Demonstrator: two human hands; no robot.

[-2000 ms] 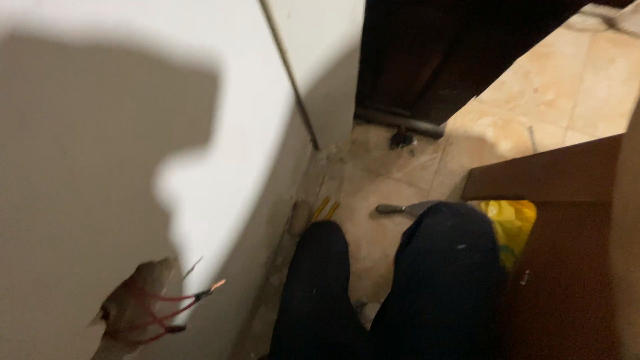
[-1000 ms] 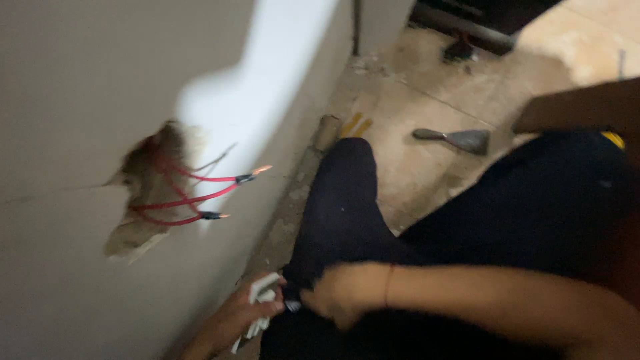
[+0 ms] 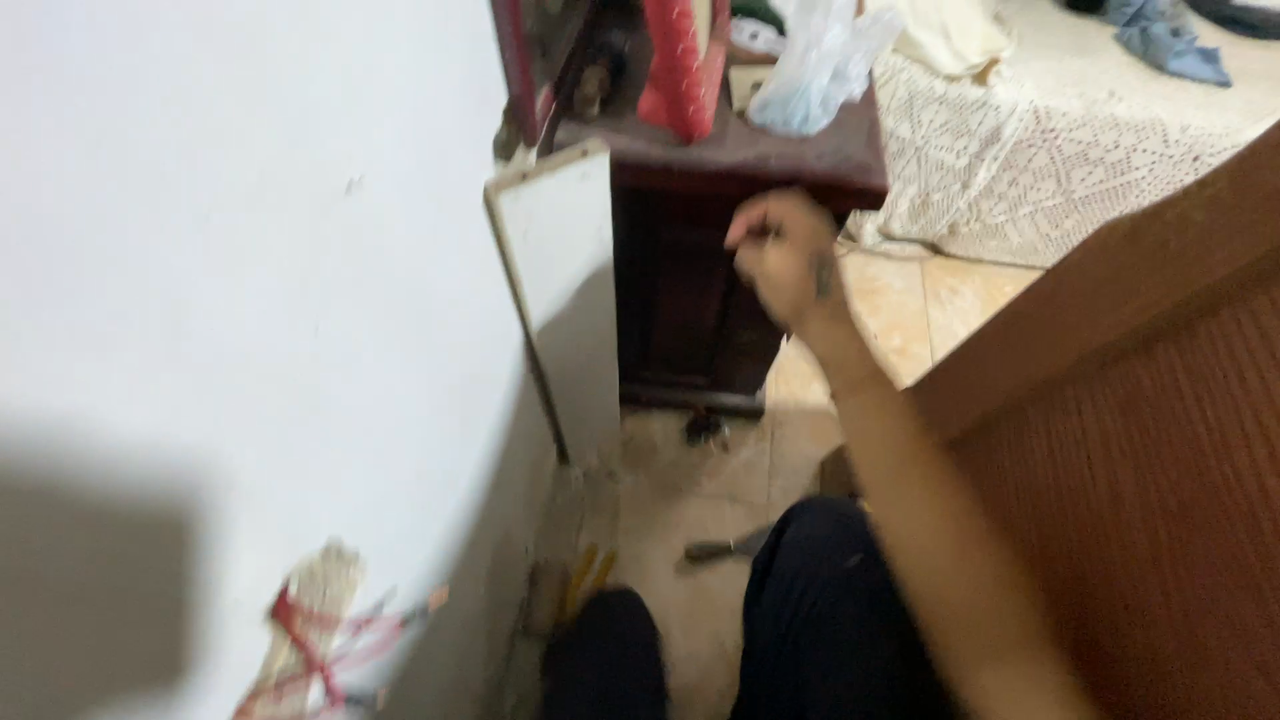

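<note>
My right hand [image 3: 785, 255] reaches out from the lower right, in front of a dark wooden cabinet [image 3: 680, 300] and below its top edge. Its fingers are curled, and blur hides whether anything is in them. My left hand is out of view. At the lower left, red wires [image 3: 325, 660] with dark sleeves and bare copper ends stick out of a rough hole [image 3: 335, 580] in the white wall. On the floor ahead of my knees lies a tool with a dark handle [image 3: 710, 552], its blade partly behind my knee. Yellow handles [image 3: 590, 578] show beside the wall.
A wooden door or panel [image 3: 1130, 460] fills the right side. A white board [image 3: 560, 270] stands between wall and cabinet. A translucent plastic bag [image 3: 815, 75] and a red item [image 3: 685, 75] rest on the cabinet. Openwork cloth [image 3: 1040, 160] is at the upper right.
My right hand has moved from my lap out toward the cabinet. My left hand, which held small white pieces one second ago, has left the view. The view has swung up.
</note>
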